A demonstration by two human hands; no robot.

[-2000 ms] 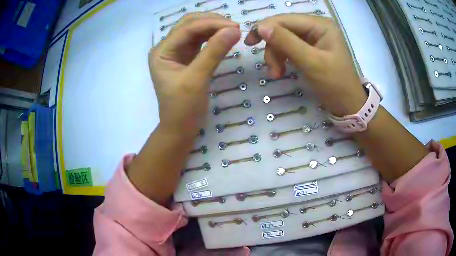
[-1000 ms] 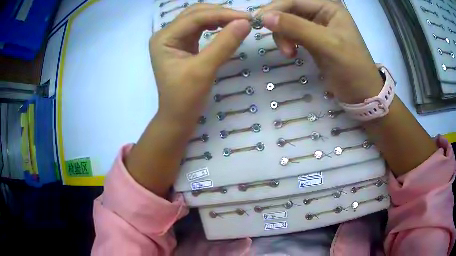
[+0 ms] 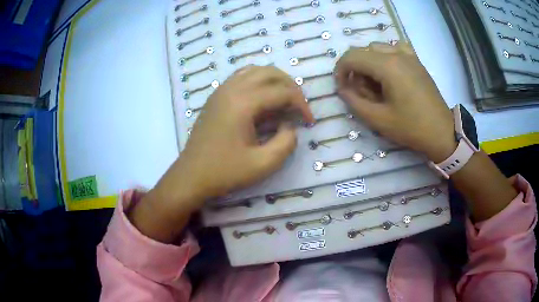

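Note:
Dumbbell-shaped parts [image 3: 338, 162], each with two round metal ends and a thin brown link, lie in rows on a white sheet [image 3: 260, 194]. My left hand [image 3: 242, 133] is over the middle of the sheet, blurred, with fingers curled near a part's left end. My right hand [image 3: 393, 97] is over the right columns, fingers bent near the other ends of parts. Whether either hand grips a part is hidden by the fingers and blur. The hands are apart.
Lower white sheets [image 3: 266, 250] with parts and paper labels [image 3: 311, 232] stick out at the near edge. A stack of loaded sheets [image 3: 514, 68] stands at the right. Blue folders [image 3: 44, 159] and a green label [image 3: 83, 187] are at the left. Yellow tape [image 3: 88, 203] edges the bench.
My hands have come down from the far part of the sheet, where their fingertips nearly met, and moved apart. Far rows of parts are now uncovered. The view has shifted slightly.

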